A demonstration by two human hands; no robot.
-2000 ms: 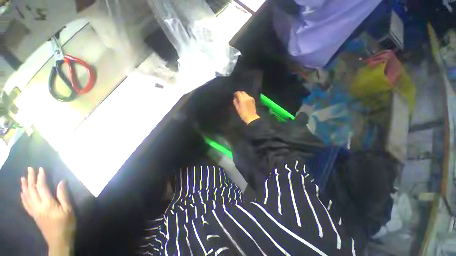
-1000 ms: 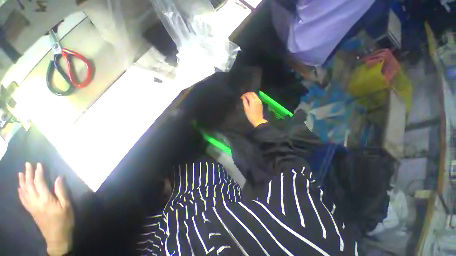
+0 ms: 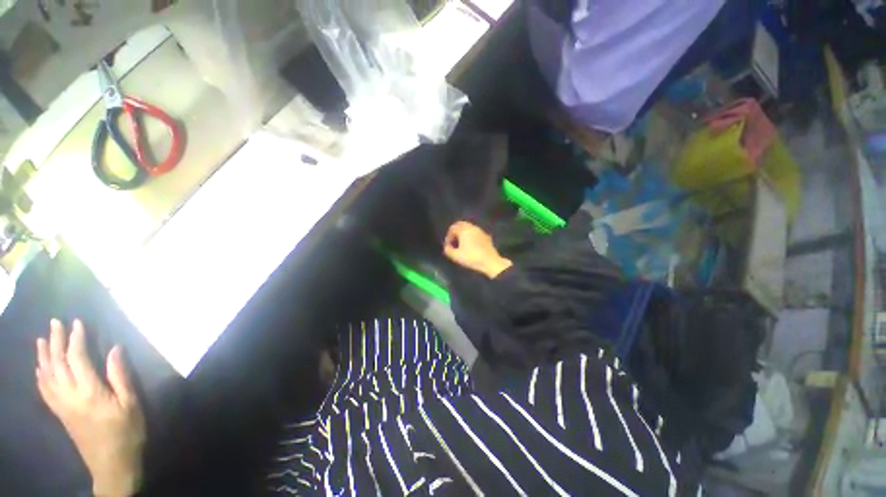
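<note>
Black fabric (image 3: 44, 291) lies at the far left, beside the bright white machine bed. My left hand (image 3: 92, 408) rests flat on it, palm down with fingers apart, holding nothing. More black cloth (image 3: 466, 180) lies over the bright green plastic edges (image 3: 532, 206) right of the table edge. My right hand (image 3: 474, 248) is at this cloth with its fingers curled in, and folds of cloth run up to the fingers. The fingertips are hidden. Where the cloth ends is lost in dark shadow.
Snips with one black and one red handle (image 3: 151, 141) rest on the machine at upper left. A crumpled clear plastic bag (image 3: 389, 97) hangs beside it. A person in lilac (image 3: 631, 58) is at the top right. Blue scraps (image 3: 631, 218) and a yellow and pink bundle (image 3: 743, 155) lie at right.
My right hand has moved down and a little left, towards my lap, and its fingers have curled closed at the black cloth. My left hand has stayed in place.
</note>
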